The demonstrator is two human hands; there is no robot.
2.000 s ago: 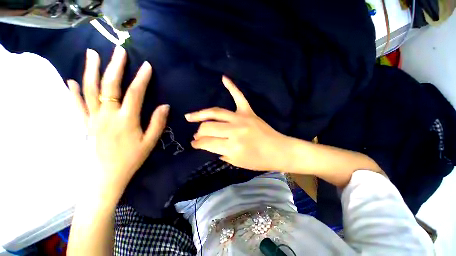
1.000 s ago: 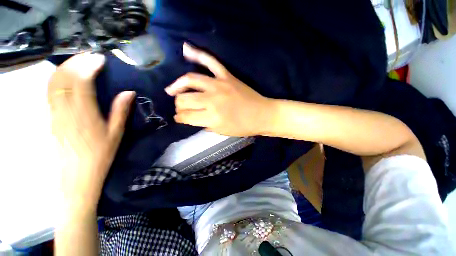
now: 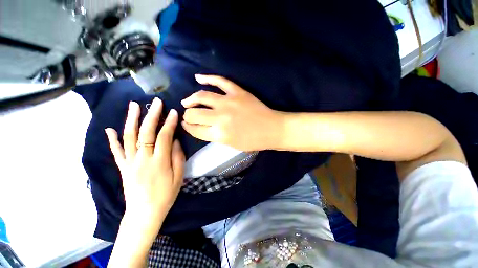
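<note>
Dark navy cloth [image 3: 293, 57] covers most of the table. An opening in it shows the white table, with a strip of black-and-white checked fabric [image 3: 212, 183] along its lower edge. My left hand [image 3: 152, 162] lies flat on the cloth, fingers apart, left of the opening. My right hand [image 3: 230, 115] rests on the cloth above the opening, its fingers bent; whether they pinch cloth cannot be told. The sewing machine head [image 3: 120, 47] is above my left hand, with the whitish lamp [image 3: 152, 79] close to my fingertips. The needle is not visible.
A marked ruler strip [image 3: 238, 165] shows in the opening. More navy cloth [image 3: 435, 115] lies at the right. A larger checked heap [image 3: 181, 254] hangs by my lap. A blue and yellow-green tool [image 3: 397, 22] lies at upper right. A red container [image 3: 431, 69] is below it.
The opening first came into view, then moved right with the cloth. My left hand has shifted right and come down flat. The machine head shows more in the picture.
</note>
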